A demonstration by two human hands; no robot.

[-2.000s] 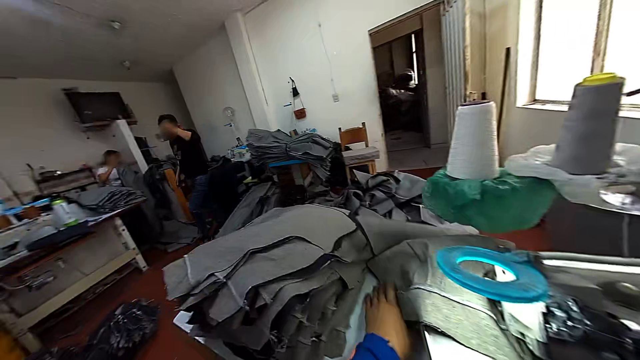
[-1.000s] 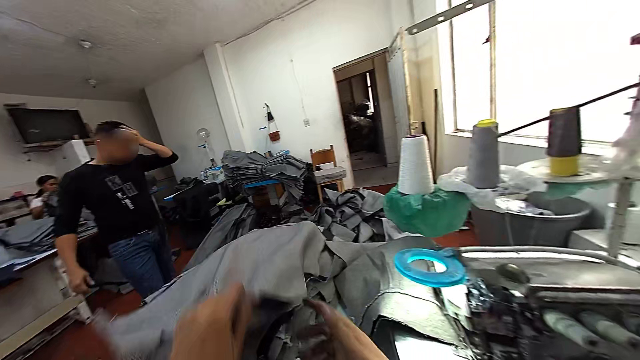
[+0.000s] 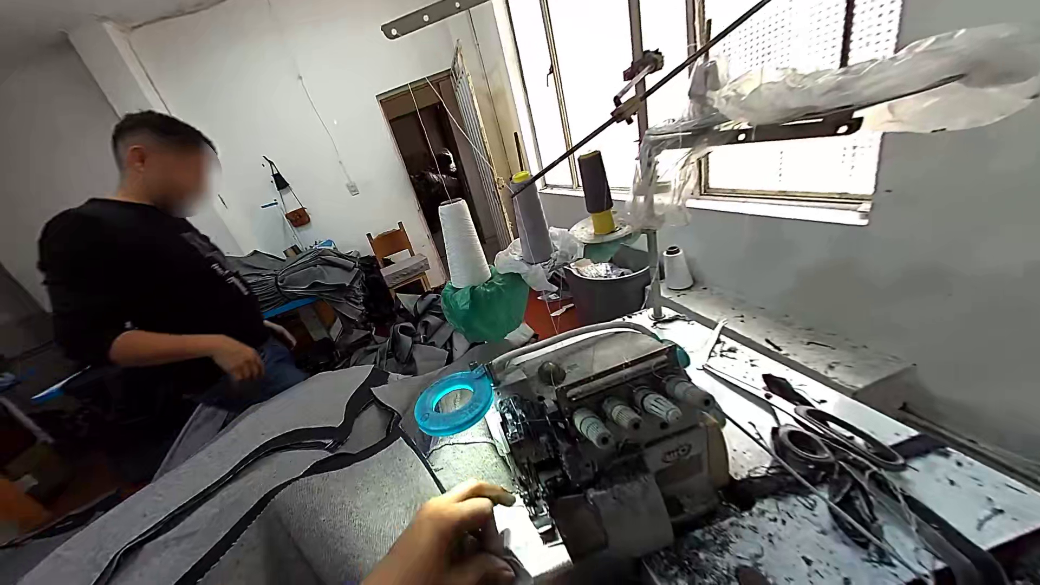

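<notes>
My left hand [image 3: 447, 532] is at the bottom centre, its fingers partly curled just left of the needle area of an overlock sewing machine [image 3: 617, 431]. Whether cloth is between those fingers cannot be told. My right hand is out of view. Grey fabric pieces with dark edges [image 3: 349, 512] lie layered to the left of the hand. A translucent blue ring [image 3: 455, 404] rests at the machine's left side, above a lit piece of light grey cloth [image 3: 467, 463].
A person in black [image 3: 154, 276] stands at the left beside the fabric. Thread cones [image 3: 465, 244] stand behind the machine, near a grey bucket [image 3: 609, 288]. Scissors [image 3: 849, 439], rolls of tape [image 3: 803, 445] and lint lie on the white table [image 3: 959, 487] at the right.
The view has swung right, towards the machine. Both hands showed over the fabric one second ago; now only the left shows, beside the machine. The standing person has lowered a hand from the head.
</notes>
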